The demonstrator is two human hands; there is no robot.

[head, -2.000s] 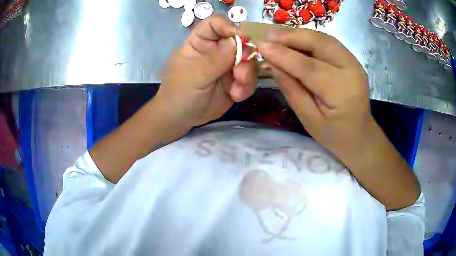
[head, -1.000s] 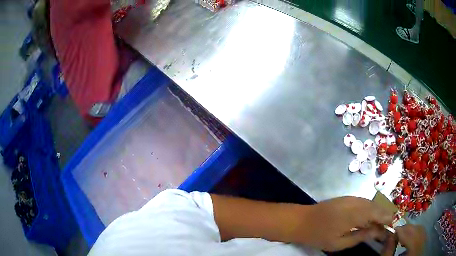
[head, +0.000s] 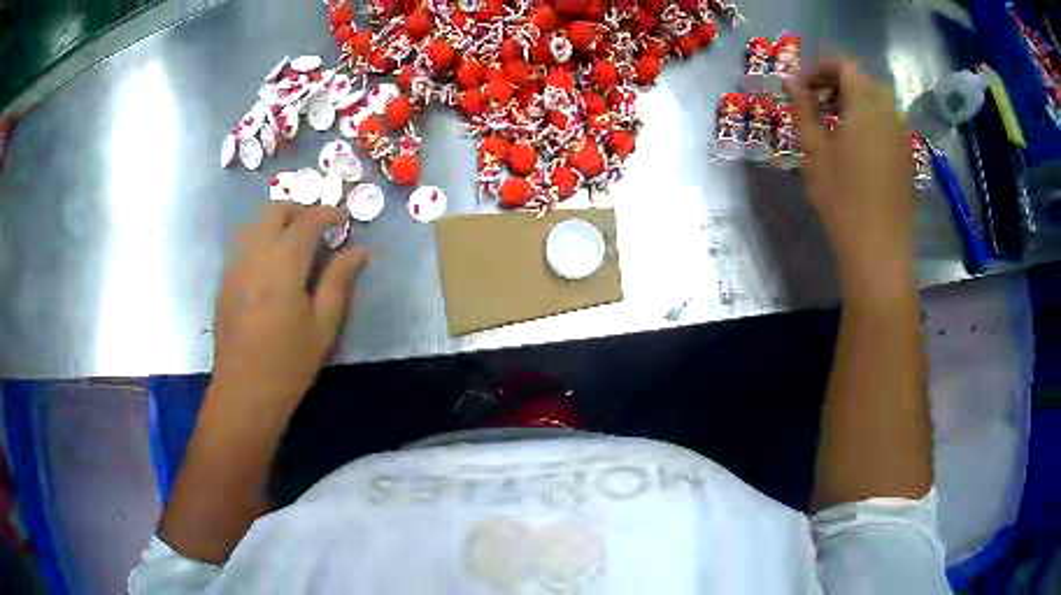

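My left hand is at the lower edge of the loose white discs with red marks, thumb and fingers apart, with one disc close to its fingertips. My right hand is over the rows of upright red-haired figurines on pale bases. Its fingers are curled and slightly blurred, and whether they hold a figurine cannot be told. A shallow white dish sits on the cardboard pad. A tangled heap of red-headed figures lies behind the pad.
Right of the rows lie a blue pen-like tool, a long black item, a yellow strip and a rounded translucent item. A blue bin edge is at far right. Blue-rimmed crates stand below the metal table's edge.
The view has swung back from the left side of the table. The hands, earlier together around a figure and a white disc, are now wide apart, left at the discs, right at the rows.
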